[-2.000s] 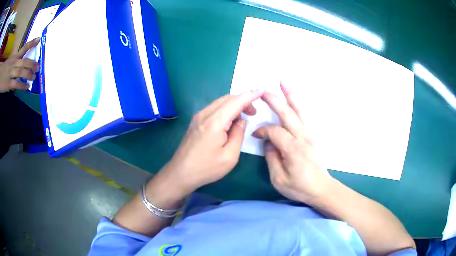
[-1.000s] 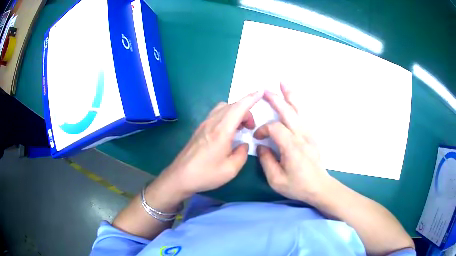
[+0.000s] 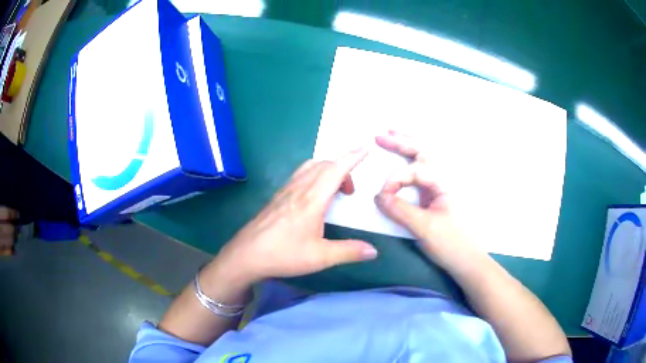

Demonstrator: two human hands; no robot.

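A large white sheet (image 3: 489, 156) lies flat before me, overexposed, so no print shows. My left hand (image 3: 294, 223) lies over its lower left corner, fingers extended and thumb spread toward the right, with nothing visible in it. My right hand (image 3: 425, 202) is over the sheet's lower left part. Its thumb and index fingertips are pinched together and the other fingers are raised. Anything between those fingertips is too small or washed out to see. The two hands are apart.
Blue-and-white boxes (image 3: 127, 106) stand together at the left. Another blue-and-white box (image 3: 618, 273) is at the right edge. A brown surface (image 3: 32, 71) with a yellow and red item is at far left. Part of another person's hand shows at the left edge.
My hands have moved apart from their close position over the sheet. My left thumb has spread out and my right thumb and index have closed together. More of the right-hand box shows.
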